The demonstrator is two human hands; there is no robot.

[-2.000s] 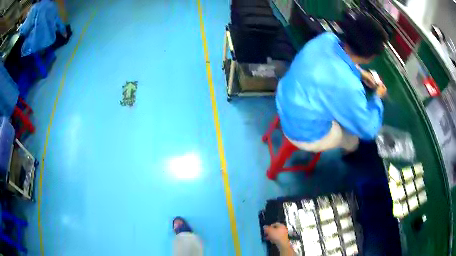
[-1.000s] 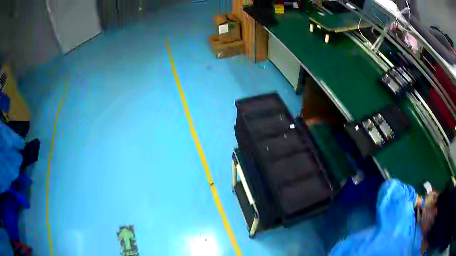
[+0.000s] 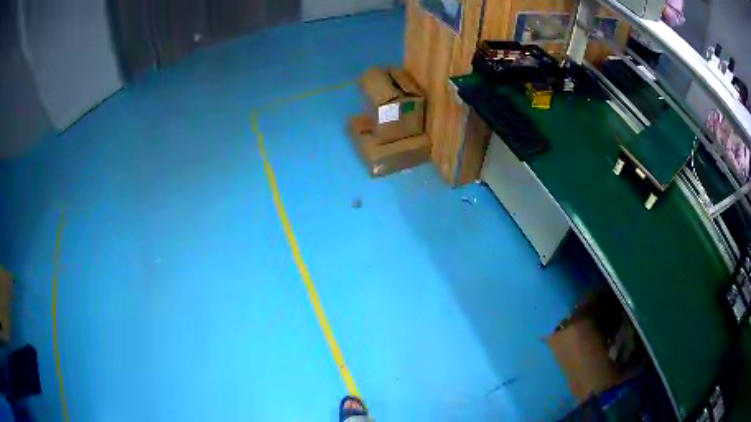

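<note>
Neither of my hands is in the picture. A long green-topped bench (image 3: 609, 222) runs down the right side in front of me. A black tray with small parts (image 3: 512, 58) stands at its far end, beside a small yellow block (image 3: 539, 96). A long dark strip or tray (image 3: 506, 119) lies along the bench's near edge. A small raised green-topped stand (image 3: 659, 152) is on the bench. Part of my foot (image 3: 352, 405) shows at the bottom edge, on the yellow line.
Two stacked brown cartons (image 3: 399, 107) stand on the floor against a wood-look partition (image 3: 443, 74). An open carton (image 3: 589, 350) sits under the bench. A yellow line (image 3: 292, 247) crosses the blue floor. Dark blue things are cut off at the lower left.
The view has moved forward along the aisle. The seated person, red stool and black tray stack have left the picture. The cartons and bench end are nearer. The hand at the bottom earlier is gone.
</note>
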